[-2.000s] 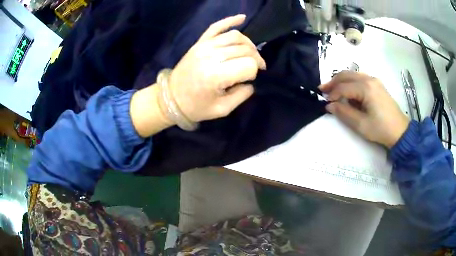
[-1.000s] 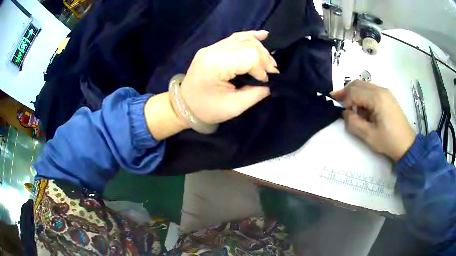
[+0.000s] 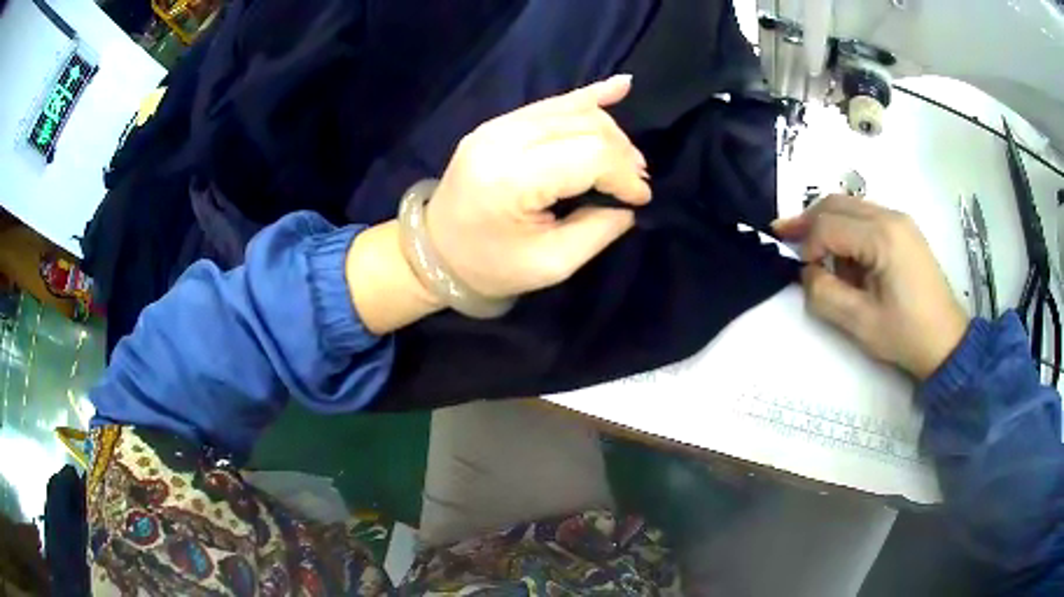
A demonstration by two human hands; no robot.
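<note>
A dark navy to black garment (image 3: 560, 315) covers the left and middle of the view, with soft folds. My left hand (image 3: 531, 192), with a pale bangle at the wrist, pinches a bit of the dark cloth between thumb and fingers. My right hand (image 3: 875, 274) holds the cloth's right edge between thumb and fingertips. A short white strip (image 3: 761, 237) shows along the dark edge beside my right fingertips. The presser foot and needle area (image 3: 789, 123) is just above, at the cloth's right side; details there are blurred.
The white machine table (image 3: 747, 385) has a ruler scale near its front edge. Slim silvery snips (image 3: 978, 251) and black shears (image 3: 1027, 222) lie right of my right hand. The white sewing machine (image 3: 957, 41) with a round metal knob (image 3: 865, 113) stands at the top right.
The view has shifted, so the machine and table sit farther right than in the oldest frame. Both hands keep their grip on the cloth; my left fingers have closed nearer the thumb.
</note>
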